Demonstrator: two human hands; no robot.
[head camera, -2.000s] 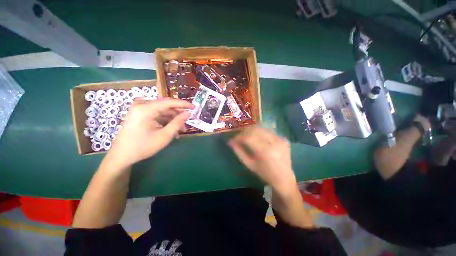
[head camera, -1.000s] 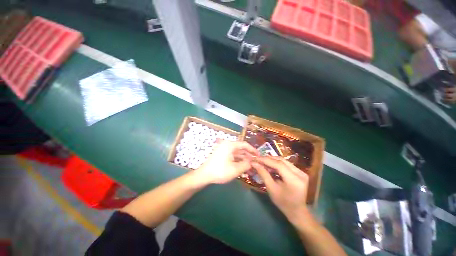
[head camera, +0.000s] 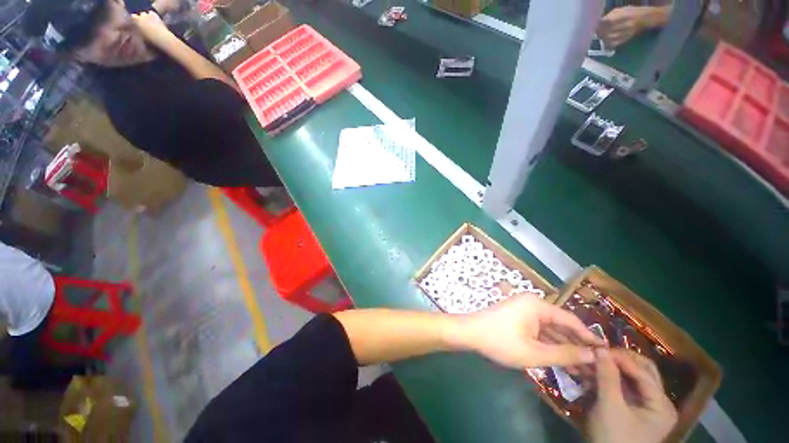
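My left hand (head camera: 541, 333) and my right hand (head camera: 630, 394) meet fingertip to fingertip over the larger cardboard box (head camera: 708, 368). What is between the fingertips is too small and hidden to tell. The box holds shiny copper-coloured parts (head camera: 623, 313), and a pale housing frame (head camera: 567, 384) shows below my left fingers. The smaller cardboard box (head camera: 430, 292) beside it is filled with white ring parts (head camera: 467, 270), partly covered by my left hand.
A bubble-wrap sheet (head camera: 374, 156) and a red-pink compartment tray (head camera: 298, 73) lie farther along the green bench. A grey slanted support (head camera: 538, 112) rises behind the boxes. Frames (head camera: 597, 134) lie beyond it. A person (head camera: 164, 104) sits at the left; red stools (head camera: 298, 260) stand below.
The view has swung left, bringing the seated person and stools in and taking the screwdriver out. My hands came together over the larger box and stay there.
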